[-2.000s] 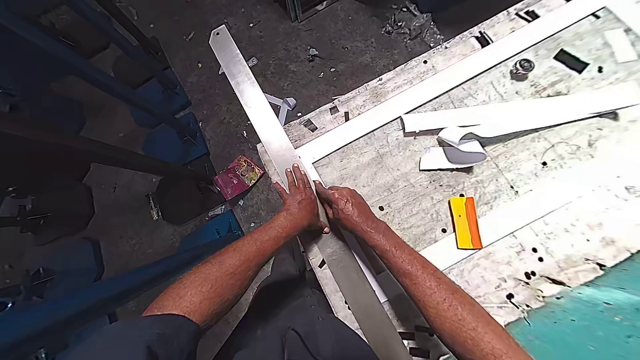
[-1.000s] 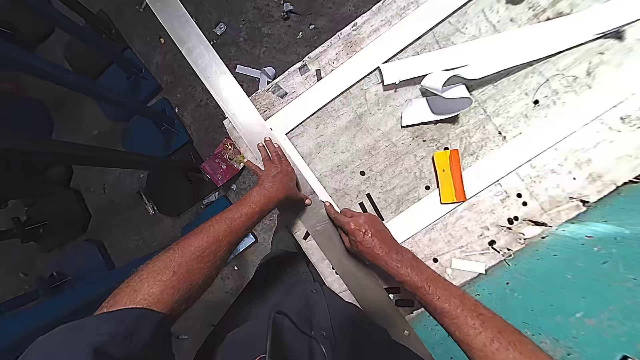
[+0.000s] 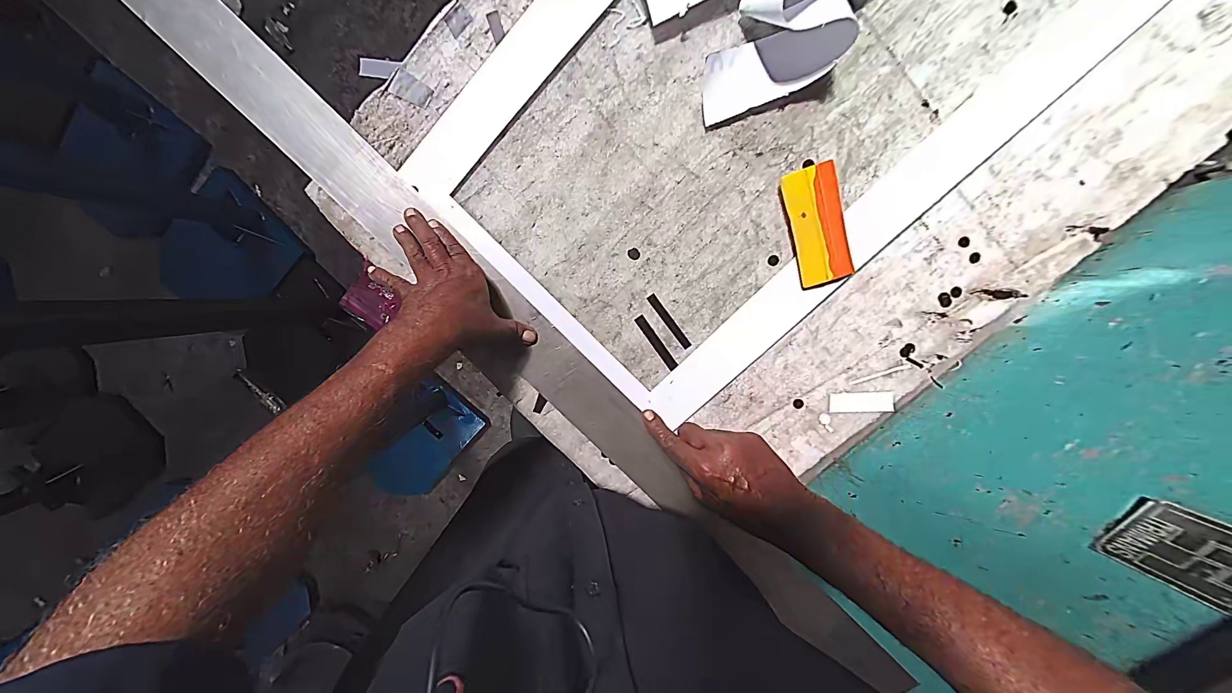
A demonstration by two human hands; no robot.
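Observation:
A long flat metal straightedge (image 3: 298, 115) runs diagonally from the upper left to the lower right, along the near side of a white rectangular frame (image 3: 549, 308). My left hand (image 3: 443, 294) lies flat on the straightedge with its fingers apart, pressing near one corner of the frame. My right hand (image 3: 727, 467) rests at the other near corner; its index fingertip touches where the white strips meet, and its other fingers curl at the edge of the straightedge. A yellow and orange squeegee-like block (image 3: 817, 225) lies across the right white strip.
A curled white strip (image 3: 780, 67) lies inside the frame on the worn work surface (image 3: 577, 173). Black strips and small black discs are scattered about. A teal surface (image 3: 1020, 423) with a plate bearing writing borders the right. Blue metal parts (image 3: 231, 231) stand at the left.
My right hand has moved along the straightedge toward the lower right, away from my left hand, to the frame's corner. The view has shifted closer to the near side of the frame.

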